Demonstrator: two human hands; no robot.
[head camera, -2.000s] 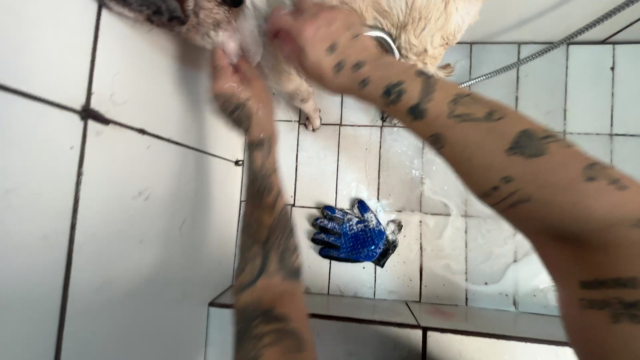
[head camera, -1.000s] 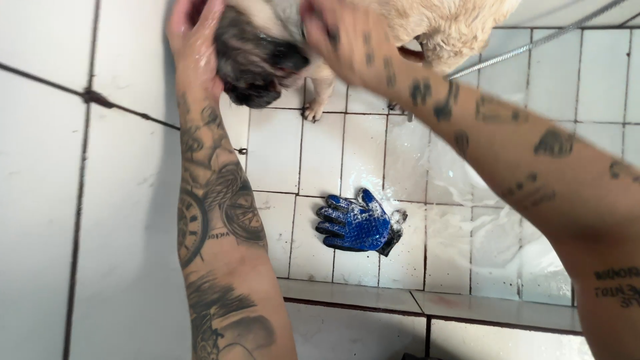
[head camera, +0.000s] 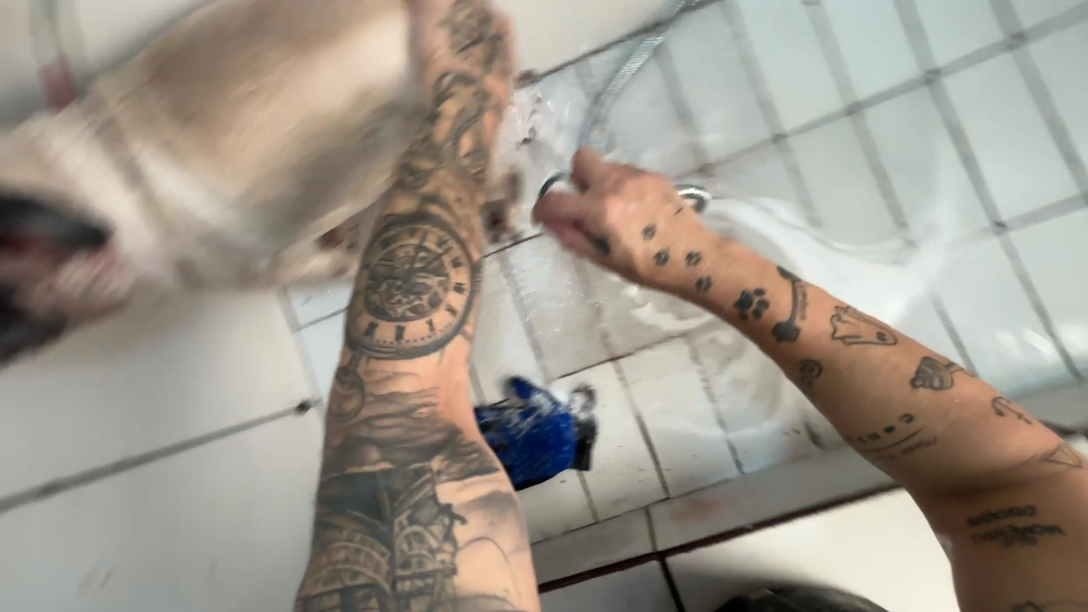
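Note:
A wet, light-furred dog (head camera: 255, 127), blurred, stretches across the upper left, its dark muzzle at the left edge. My left hand (head camera: 463, 30) is at the dog's hindquarters, partly cut off by the top of the view, its fingers hidden. Fingers curled, my right hand (head camera: 625, 212) grips a handheld shower head, mostly hidden by the hand; a chrome ring (head camera: 697, 197) shows behind the wrist and a metal hose (head camera: 629, 76) runs up from it. A blue textured grooming glove (head camera: 531, 433) with suds lies on the tiles, partly behind my left forearm.
White tiles (head camera: 680, 408) with dark joints line the tub, wet and with water spreading to the right of my right hand. A raised tiled edge (head camera: 714, 501) crosses the lower part. At the bottom edge is a dark rounded object (head camera: 799, 599), unidentified.
My left hand has left the dog's head and is now at its hindquarters. The dog's head is now at the far left. My right hand has moved away from the dog. The view has tilted.

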